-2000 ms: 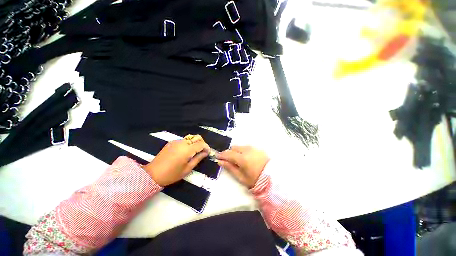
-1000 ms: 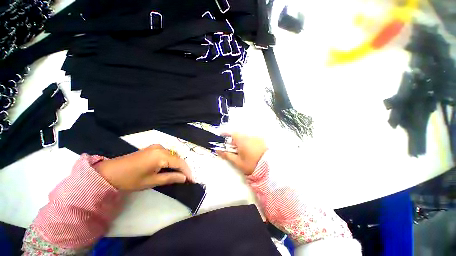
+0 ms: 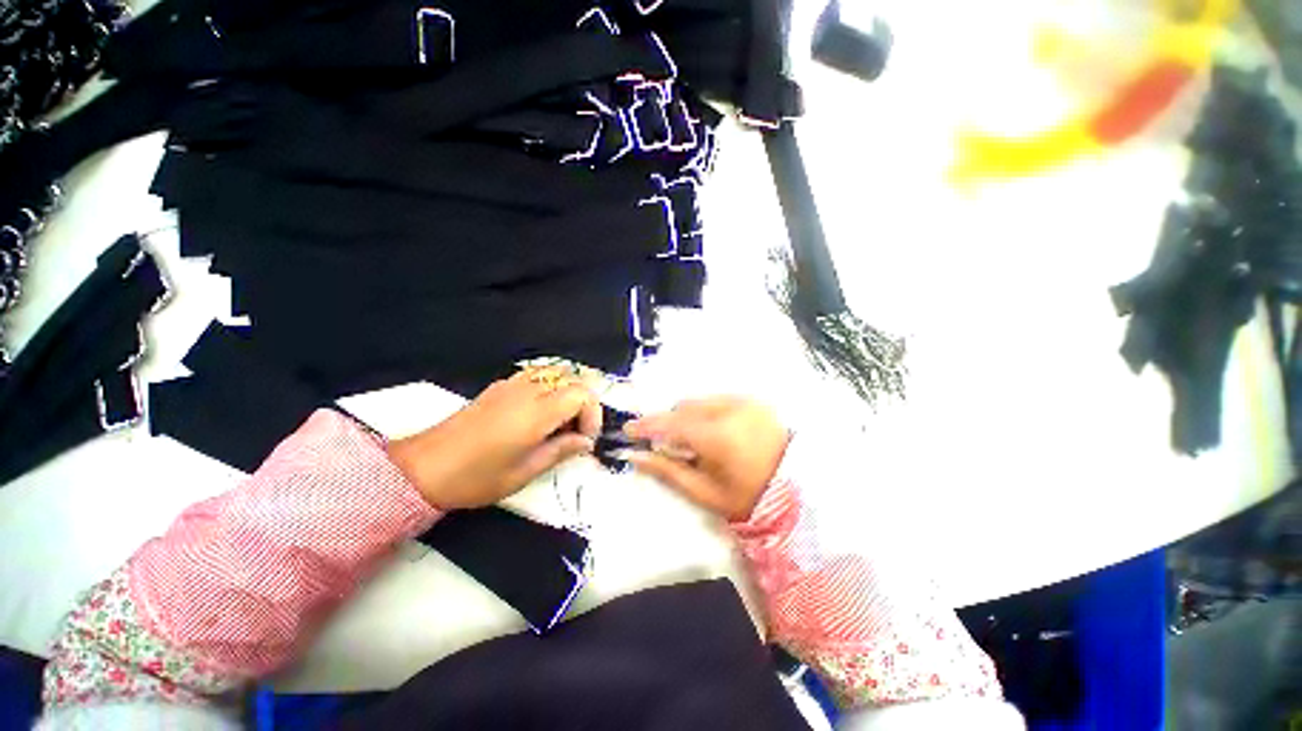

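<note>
My left hand, with a ring on a finger, grips the end of a black fabric strap just below the main pile. My right hand is close at its right, fingers closed around a small tool, possibly thread snips, at the strap end; the tool is mostly hidden. Another strap end lies below my left hand near the table's front edge, with a pale outline at its tip. Fine dark threads lie between the hands and that strap.
A lone strap ends in a frayed thread bundle right of the pile. A black box-like object is at the top. A blurry yellow-red item and black fabric pieces are at right. More straps lie at left.
My left hand has moved up and right from the lower strap end to the strap end by my right hand. Earlier the snips-like tool showed open in my right hand; now it is mostly hidden.
</note>
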